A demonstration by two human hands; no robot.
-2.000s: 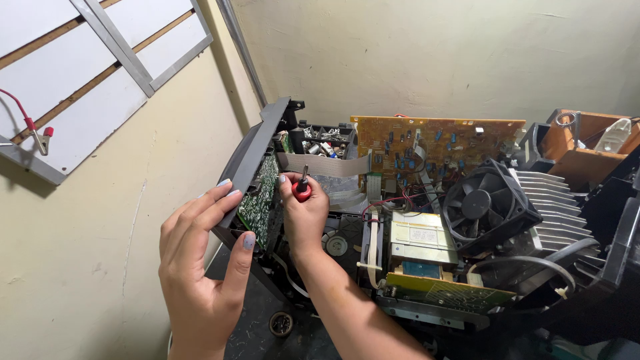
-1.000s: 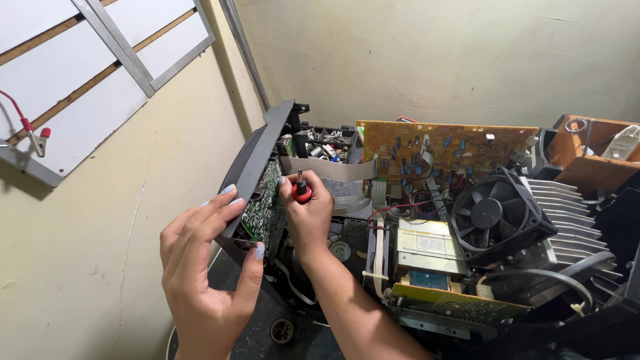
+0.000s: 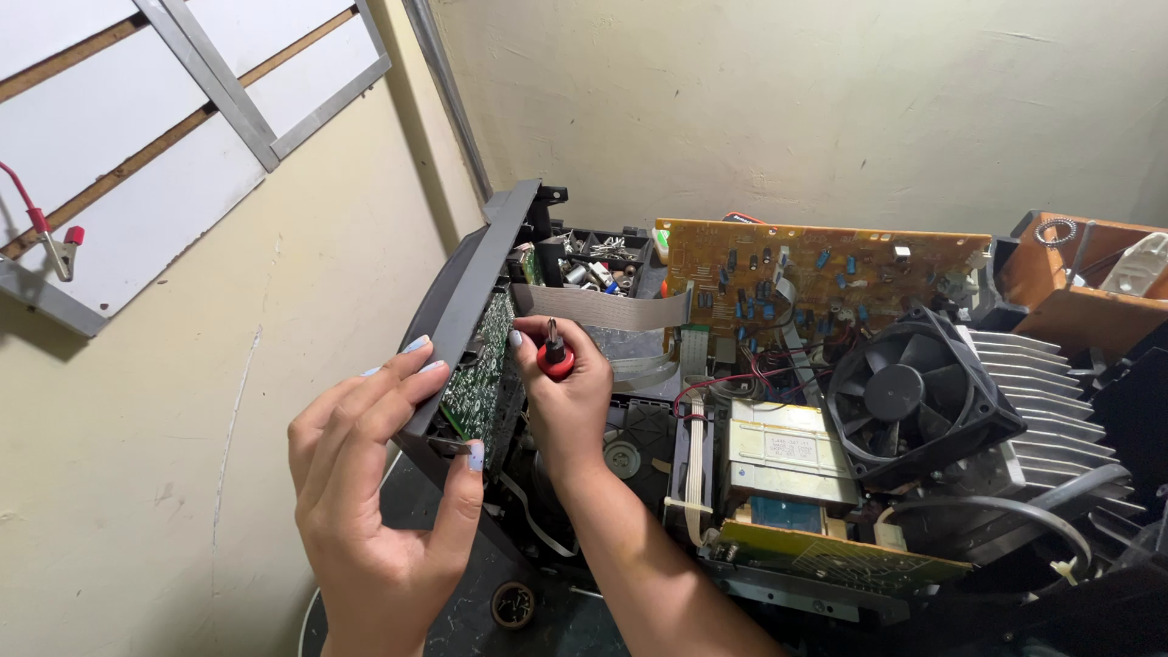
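Note:
My left hand [image 3: 388, 493] holds the lower edge of the black plastic front panel [image 3: 474, 283], fingers on its outer face and thumb by its inner edge. A green circuit board [image 3: 484, 370] is mounted inside that panel. My right hand [image 3: 570, 392] is closed around a screwdriver with a red handle [image 3: 556, 359], its metal tip pointing up, away from the board. The right thumb and forefinger are at the green board's right edge; whether they pinch something small there cannot be told. A flat ribbon cable [image 3: 607, 307] runs from the panel to an upright brown circuit board [image 3: 821, 274].
The opened chassis holds a transformer [image 3: 789, 447], a black fan [image 3: 922, 397] and a finned heatsink [image 3: 1040, 392]. Behind is a tray of small parts [image 3: 602, 260]. A small round container of screws [image 3: 513, 605] stands below, and a wooden box [image 3: 1086, 274] at the right.
Against the first frame, my left fingers and thumb have shifted slightly on the panel's edge. My right hand keeps the screwdriver beside the green board.

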